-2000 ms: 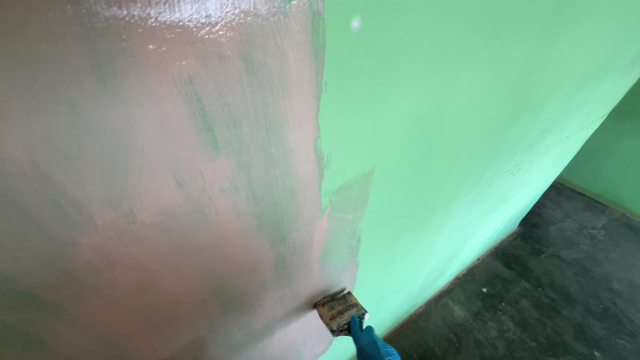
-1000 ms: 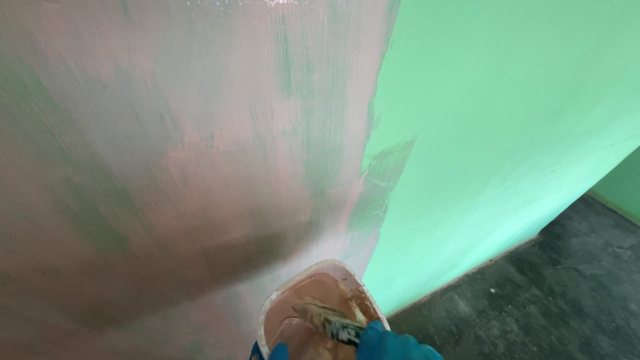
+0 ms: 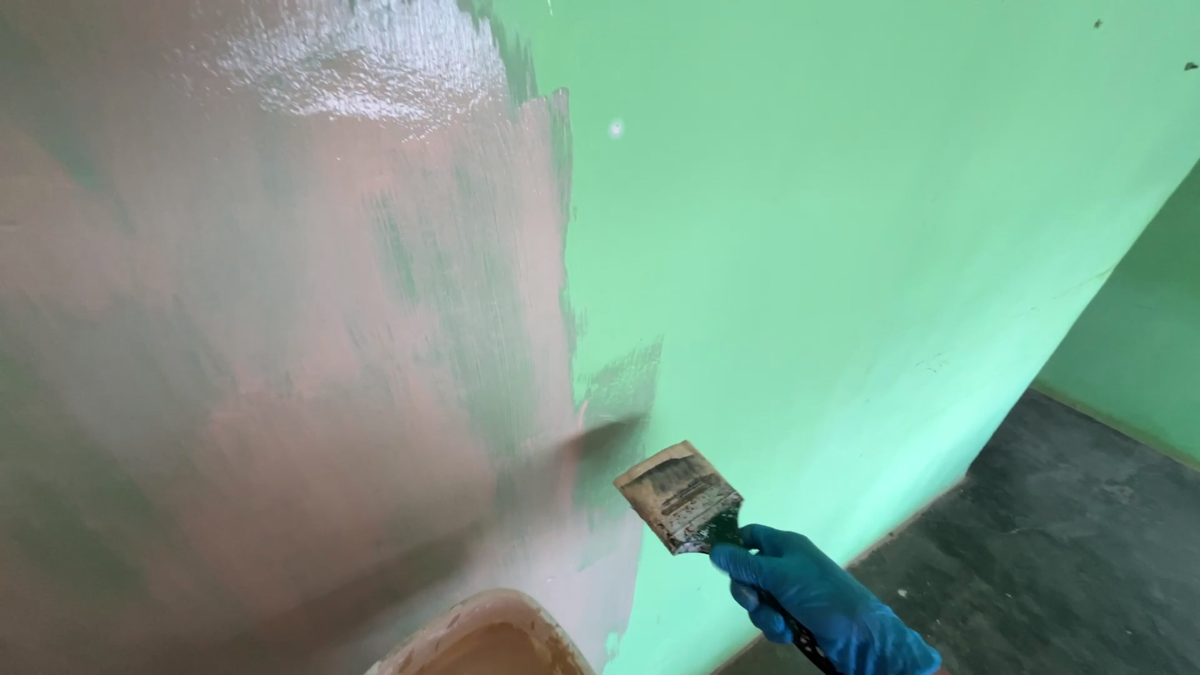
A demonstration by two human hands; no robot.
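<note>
My right hand (image 3: 816, 591), in a blue glove, grips the dark handle of a wide paintbrush (image 3: 682, 497). Its bristles are coated with pinkish-brown paint and point up and left, in front of the wall near the paint edge. Left of the brush, at the bottom of the view, shows the upper part of a paint container (image 3: 469, 614) with pinkish-brown paint inside. My left hand is not in view. The green wall (image 3: 797, 253) bears a streaky pinkish-brown coat (image 3: 309, 375) on its left part, with wet shine near the top.
A dark floor (image 3: 1012, 553) runs along the foot of the wall at the lower right. Another green wall (image 3: 1144, 328) stands beyond it at the far right. A small white spot (image 3: 616, 128) marks the wall right of the paint edge.
One second ago the brush was in the paint container; now my right hand holds it up and to the right of the container. The blue fingertips at the container's left side have left the view.
</note>
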